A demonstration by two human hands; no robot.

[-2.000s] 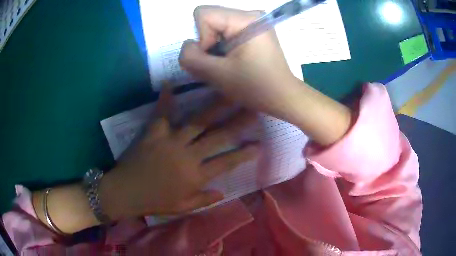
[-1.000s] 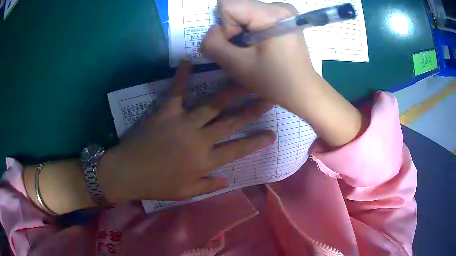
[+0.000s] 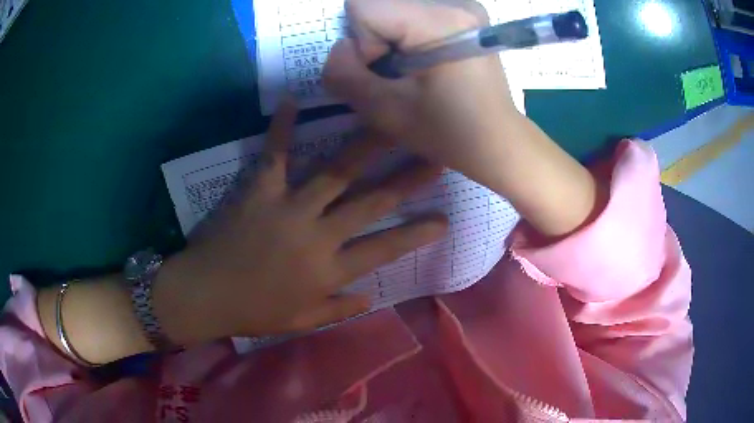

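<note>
A printed record form (image 3: 475,235) with a ruled table lies on the green mat near my body. My left hand (image 3: 264,240) rests flat on it, fingers spread, holding nothing, with a watch and a bangle at the wrist. A second ruled form (image 3: 562,62) lies just beyond it, cut off by the top edge. My right hand (image 3: 422,83) is above the forms, closed around a clear pen (image 3: 529,31) with a black end. The pen's back end points right; its writing tip is hidden by my fingers.
The green mat (image 3: 91,124) spreads under the papers. A green label (image 3: 702,87) sits at the mat's right edge by blue tape. A blue rack or tray (image 3: 738,70) is at the upper right, partly cut off. Grey floor with a yellow line shows at the right.
The view has shifted slightly, moving the forms in the picture. The pen lies at a flatter angle than two seconds ago. My left hand stays spread on the near form; my right hand still holds the pen.
</note>
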